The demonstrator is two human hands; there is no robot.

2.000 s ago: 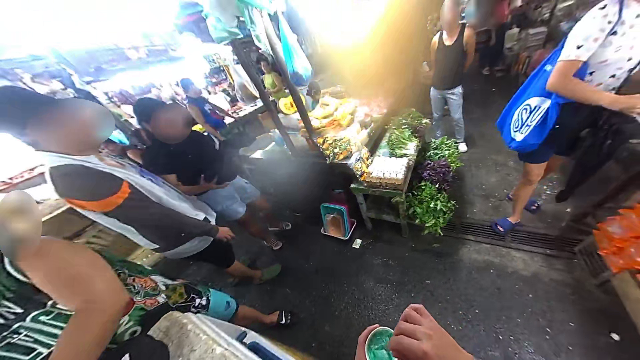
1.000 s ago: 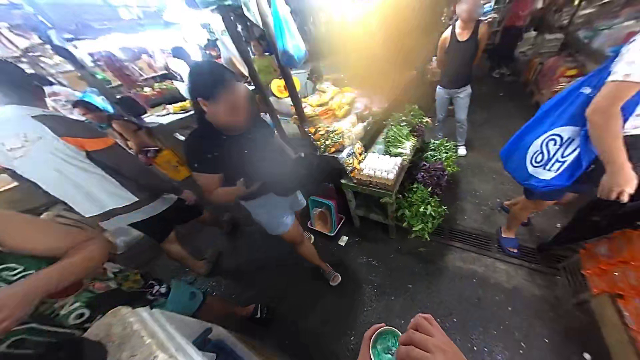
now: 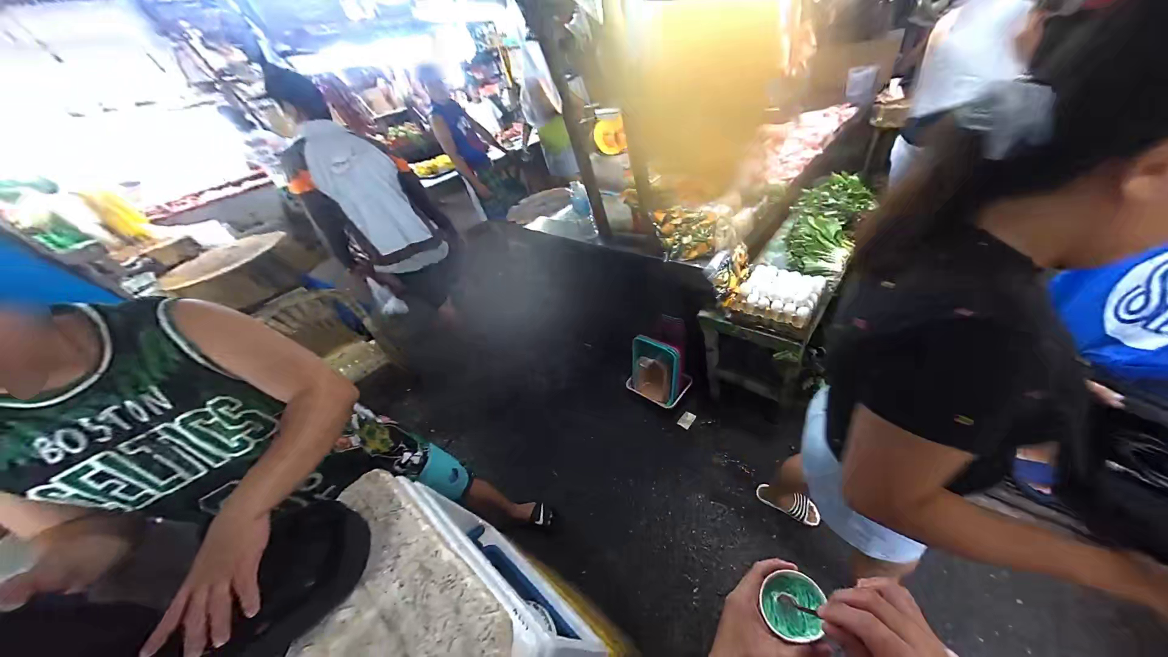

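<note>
Near the bottom edge, right of centre, my left hand (image 3: 744,613) is wrapped around a small round cup (image 3: 792,593) that holds green contents. From the right, my right hand (image 3: 881,622) pinches a thin dark utensil (image 3: 801,606) whose end dips into the cup. What the green stuff is, I cannot tell.
A person in a black shirt (image 3: 949,365) stands close on the right. At left sits a person in a green jersey (image 3: 173,429) beside a white cooler box (image 3: 538,630). Ahead are an egg tray (image 3: 780,297) on a wooden stand, leafy vegetables (image 3: 821,228) and upright plastic trays (image 3: 659,370).
The person in the black shirt has walked from the left across to the right, close by. The person in the grey and orange top has moved farther off. My hands stay at the cup.
</note>
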